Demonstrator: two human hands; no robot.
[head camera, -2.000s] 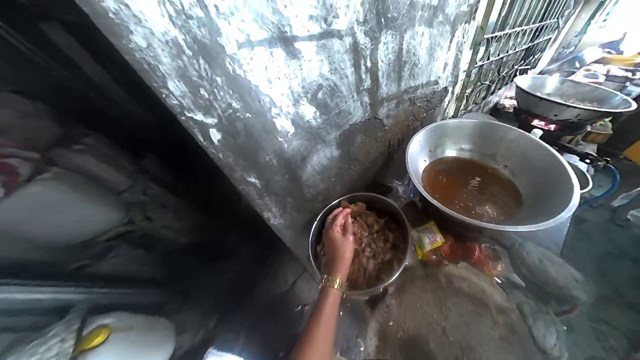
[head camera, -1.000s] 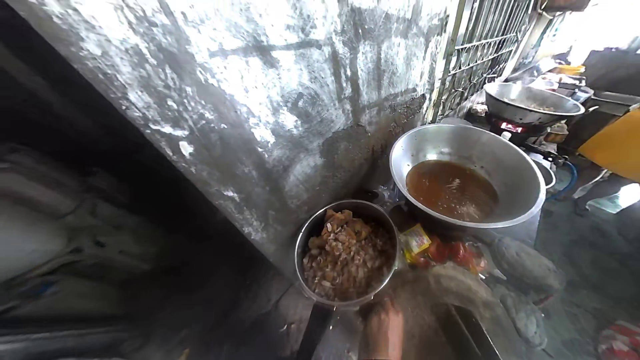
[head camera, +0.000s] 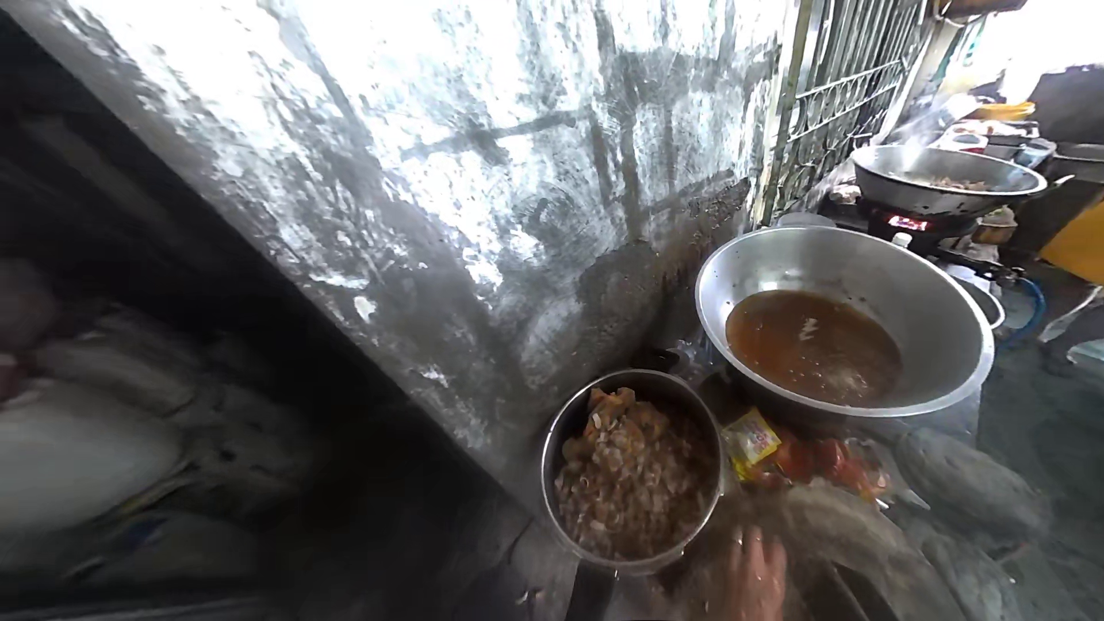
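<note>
A metal pot (head camera: 634, 565) holds moist brown chopped food, with larger orange-brown pieces at its upper left. What appears to be my right hand (head camera: 756, 576) is at the bottom edge, just right of the pot, fingers pointing away from me. It is blurred and partly cut off, over a grey-brown surface, so its grip is unclear. A dark, long object (head camera: 849, 595) lies to its right. My left hand is out of view. Beyond, a wide metal basin (head camera: 931, 345) contains brown liquid (head camera: 811, 349). A yellow packet (head camera: 752, 440) lies between pot and basin.
A stained wall (head camera: 517, 233) rises behind the pot, with a metal grille (head camera: 841, 103) farther right. Red items in clear plastic (head camera: 819, 461) lie below the basin. A large pan (head camera: 949, 177) stands on a burner (head camera: 914, 226) at upper right, near a blue hose (head camera: 1035, 306). A dark handle (head camera: 590, 593) projects from the pot.
Two seconds ago a hand with a gold-coloured band at the wrist was in the pot's food. The hand now in view is outside the pot, to its lower right.
</note>
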